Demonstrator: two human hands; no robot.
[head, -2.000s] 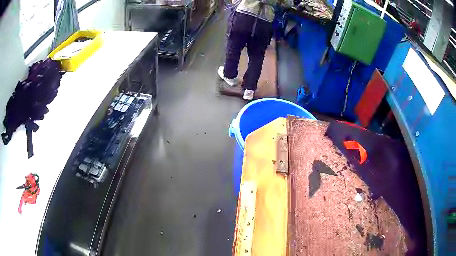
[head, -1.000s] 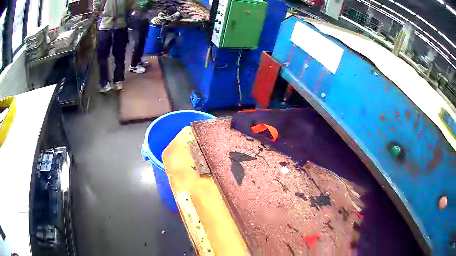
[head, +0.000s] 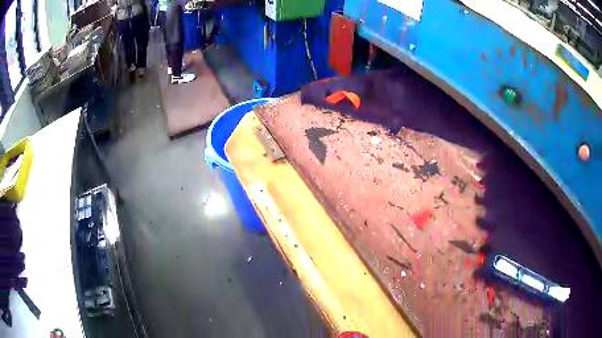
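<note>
No hand is in the picture. A dark purple sheet with a stepped, jagged edge lies on the pinkish-red cutting pad, partly under the blue press beam. A slim blue-edged die with white inside lies on the sheet's near part, at the lower right. An orange-red scrap lies on the sheet's far part. Dark offcuts and a red scrap lie on the pad.
A yellow-tan wooden rail edges the pad, beside a blue tub. At left, a white table holds a yellow tray and dark purple pieces; metal dies sit below. Two people stand at the back.
The view has swung right and down towards the press. The blue-edged die and more of the purple sheet have come into view. The people at the back have shifted their stance.
</note>
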